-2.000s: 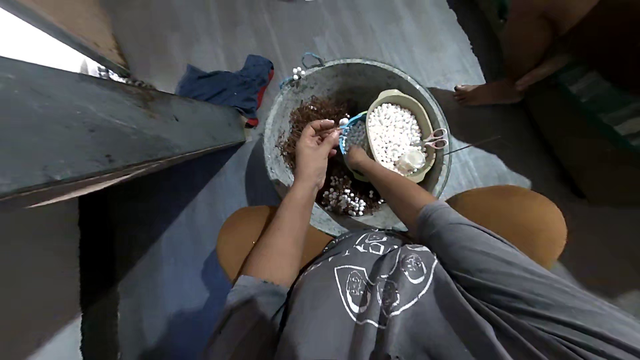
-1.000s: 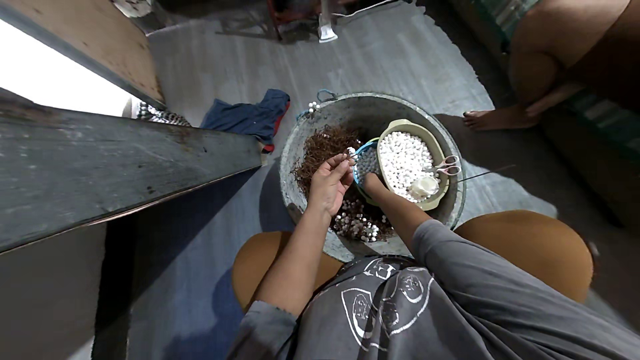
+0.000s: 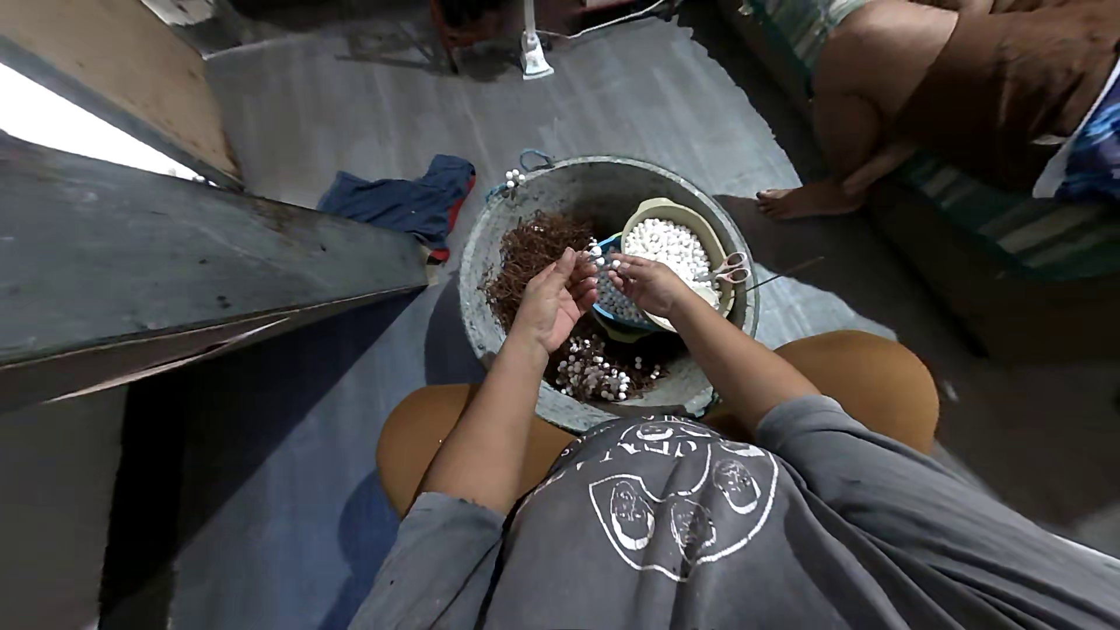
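My left hand (image 3: 557, 299) pinches a small piece with white beads (image 3: 597, 250) at its fingertips, over a wide round grey tub (image 3: 477, 289). Facing it, my right hand (image 3: 647, 284) has a white bead (image 3: 615, 263) between thumb and finger. Below the hands sits a blue-rimmed bowl of greyish beads (image 3: 617, 302). A cream bowl (image 3: 661, 208) of white beads (image 3: 669, 245) stands at the tub's right, with scissors (image 3: 731, 268) at its edge. Brown wiry strands (image 3: 534, 254) fill the tub's left side; beaded strands (image 3: 595, 372) lie nearest me.
A dark blue cloth (image 3: 398, 199) lies on the floor left of the tub. A wooden panel edge (image 3: 210, 254) juts in from the left. Another person's bare foot (image 3: 809, 199) rests beyond the tub at right. A thin stick (image 3: 787, 271) pokes out past the tub's right rim.
My right hand has risen from the blue-rimmed bowl to meet my left hand, and a white bead now shows at its fingertips. The view has shifted.
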